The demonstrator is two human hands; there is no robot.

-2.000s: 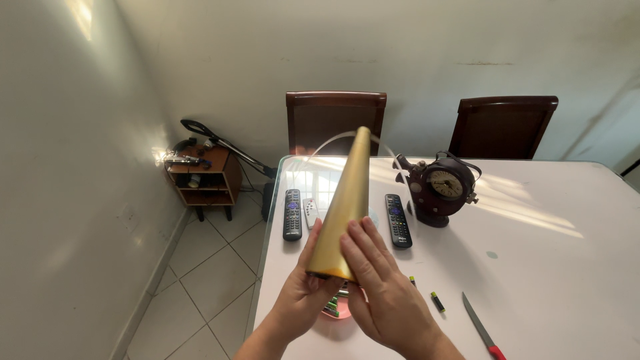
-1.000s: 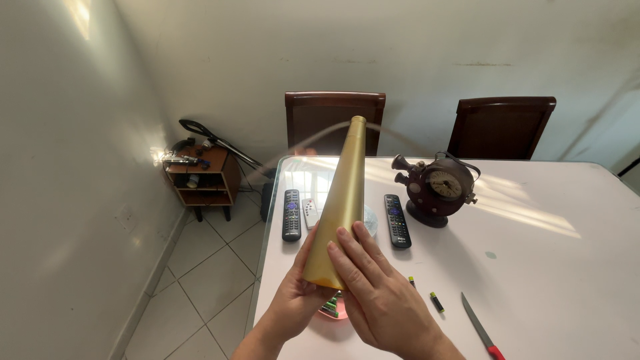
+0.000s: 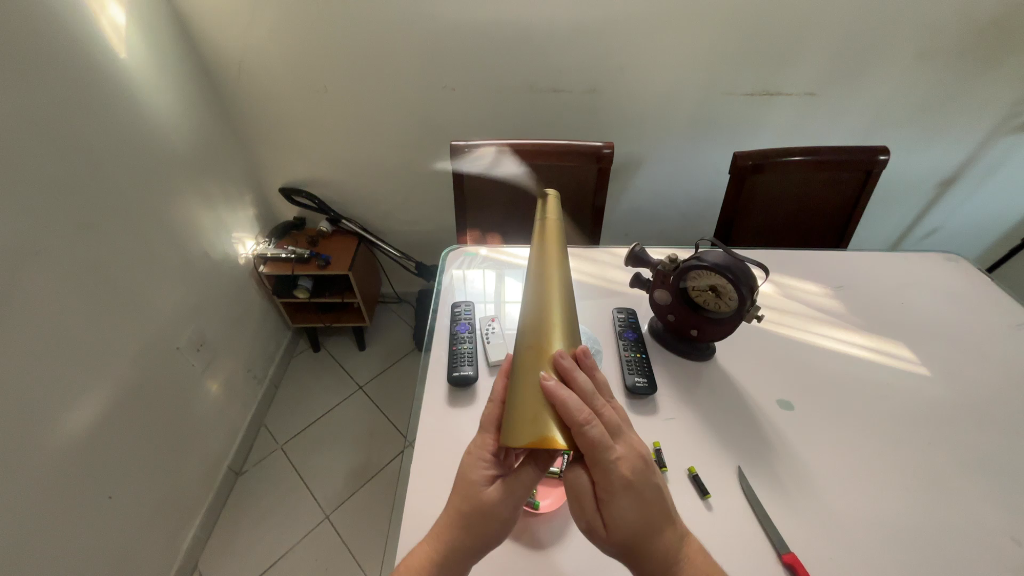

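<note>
A gold, tapered tube-like object [image 3: 542,328] is held between my two hands, its narrow end pointing away and its wide end toward me. My left hand [image 3: 484,488] grips its lower left side. Across its lower right side lies my right hand [image 3: 612,456], fingers extended. A blurred, pale streak arcs near the narrow tip; what it is cannot be told. Below the hands, a pink dish [image 3: 546,502] with batteries [image 3: 534,502] in it is partly hidden. Two loose batteries [image 3: 659,457] [image 3: 698,483] lie right of my right hand.
Black remotes [image 3: 462,344] [image 3: 634,350] and a white remote [image 3: 493,340] lie beyond my hands. Right of them stands a dark ornamental clock [image 3: 700,300]. A red-handled knife [image 3: 766,516] is at lower right. Two chairs [image 3: 532,188] [image 3: 802,196] stand behind the table [image 3: 864,400]; a small cabinet [image 3: 324,280] stands left.
The blurred pale streak at the tip has changed shape and position. Both hands remain on the gold object, which has shifted only slightly.
</note>
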